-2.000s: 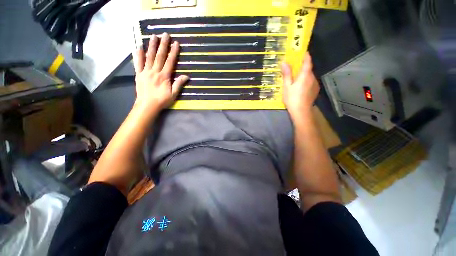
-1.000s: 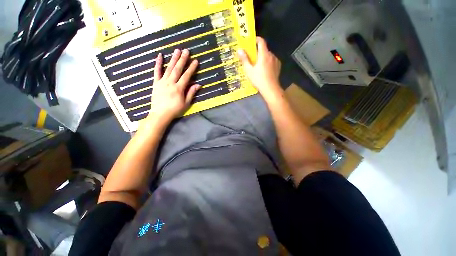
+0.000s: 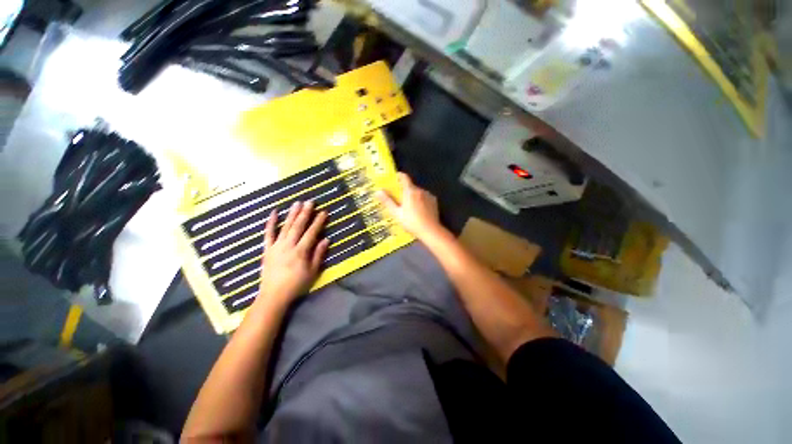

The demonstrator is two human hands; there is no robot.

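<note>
A yellow fixture plate [image 3: 287,117] lies tilted over my lap and the pale table edge. Its several slots hold black zippers [image 3: 252,208] with pale centre lines. Clear or metallic bits sit at their right ends. My left hand [image 3: 295,251] lies flat on the zippers, fingers a little apart. My right hand [image 3: 412,208] grips the plate's right edge, thumb on top. The far flange with holes and a square tab shows beyond the slots, partly washed out by glare.
Black zipper bundles [image 3: 91,208] lie on the pale table [image 3: 143,260] at left and upper left. A grey box [image 3: 521,169] with a lit red switch stands right. A second yellow plate [image 3: 708,65] is upper right on the machine bed. An open carton [image 3: 608,329] and another yellow plate [image 3: 643,260] are low right.
The view has swung, so more of the table, a second bundle and the machine bed show. The plate appears lower and more tilted. Both hands stay on it in about the same places.
</note>
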